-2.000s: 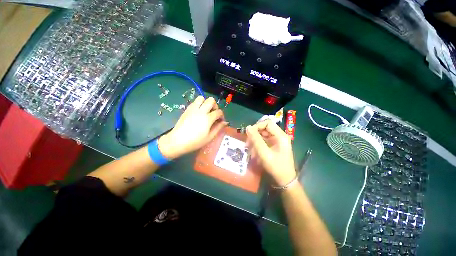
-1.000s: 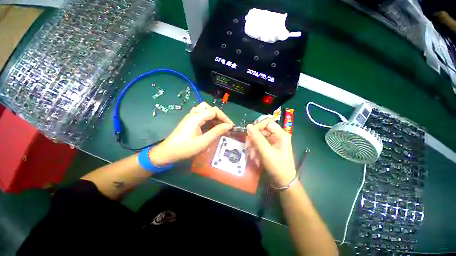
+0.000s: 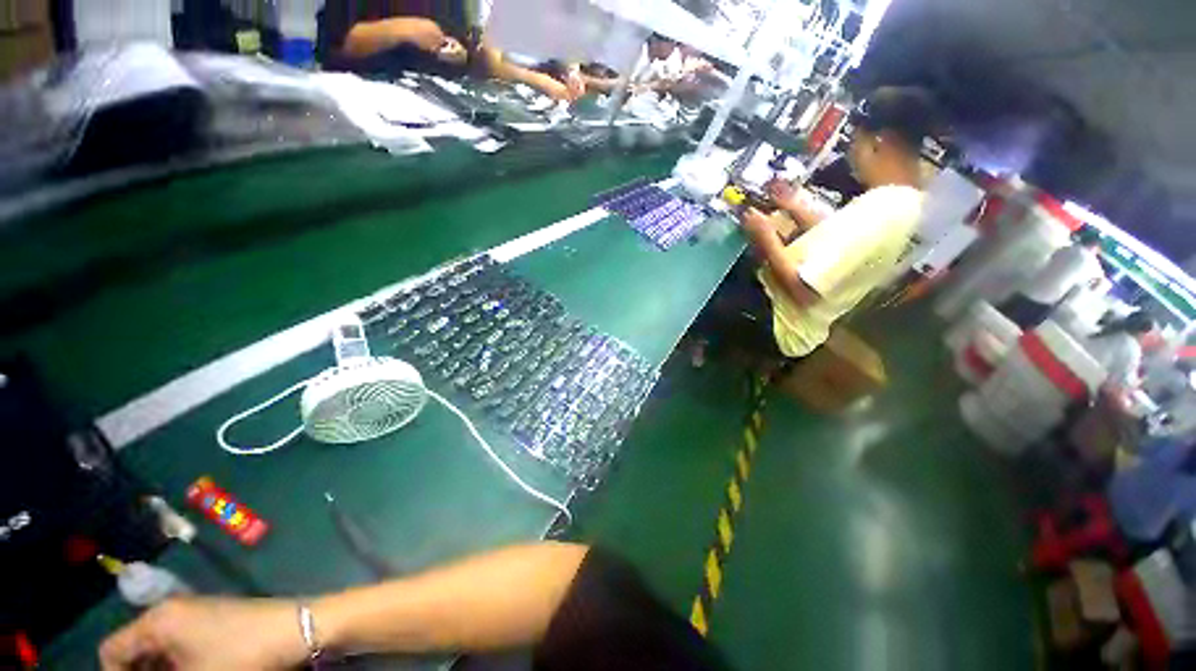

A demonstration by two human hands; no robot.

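Observation:
My right hand [image 3: 210, 637] is at the bottom left, low in the picture and partly cut off by the lower edge. Its fingers are blurred, and I cannot tell if they hold anything. My left hand is out of the picture. The jig and the small part between my hands earlier do not show. A white bottle [image 3: 151, 585] with a yellowish tip lies just above my right hand. A red packet [image 3: 227, 511] lies above it. Dark tweezers [image 3: 352, 531] lie above my forearm.
A pale round fan [image 3: 365, 401] with a white cord stands beside a clear tray of dark modules [image 3: 525, 367]. The black box [image 3: 46, 498] is at the left edge. Another tray [image 3: 656, 214] and a seated person in yellow [image 3: 853, 256] are farther along. Yellow-black tape [image 3: 732, 505] marks the floor.
The view has swung right and up, showing the line and other workers. My left hand, the jig and the blue cable have left the picture. My right hand now appears at the lower left.

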